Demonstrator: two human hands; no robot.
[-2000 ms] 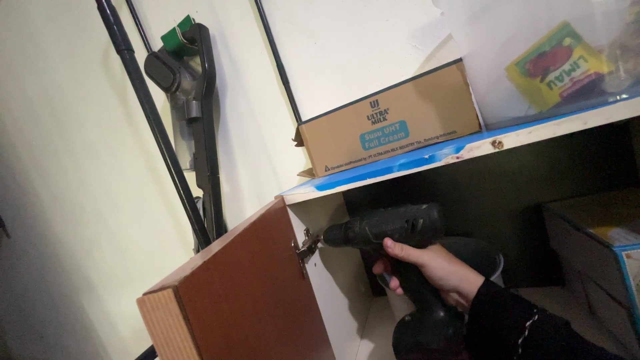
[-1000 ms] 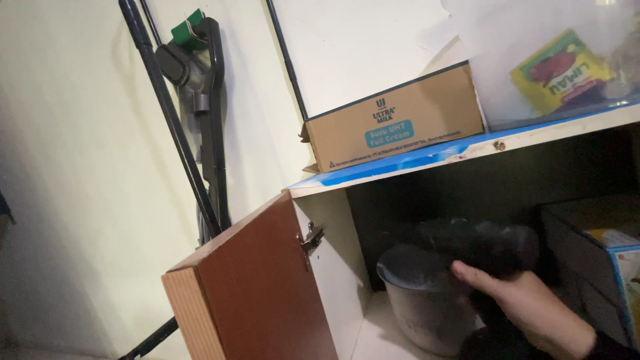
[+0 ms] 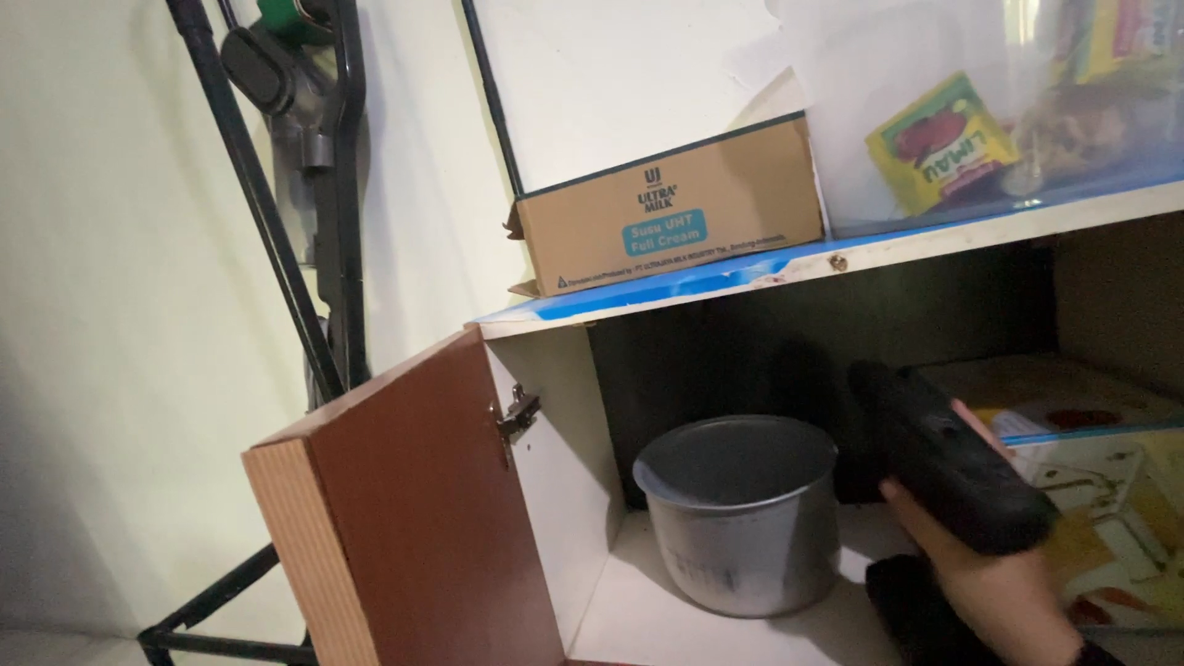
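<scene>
My right hand (image 3: 980, 564) grips a black cordless drill (image 3: 953, 453), in front of the cabinet opening and right of a grey metal pot (image 3: 740, 518). Blur hides the drill's finer parts. The pot stands on the cabinet floor. At the left, a reddish-brown cabinet door (image 3: 416, 499) stands ajar, joined to the white side panel (image 3: 555, 444) by a metal hinge (image 3: 518, 414). My left hand is out of view.
On the cabinet top (image 3: 647, 294) stand a cardboard milk carton box (image 3: 675, 208) and a clear plastic bin (image 3: 851, 74) with packets. A printed box (image 3: 1110, 518) is inside at the right. A stick vacuum (image 3: 333, 185) and black poles (image 3: 254, 194) are at the left.
My right hand has moved the drill away from the door hinge, to the right. The drill has turned in view, and the pot behind it now shows fully.
</scene>
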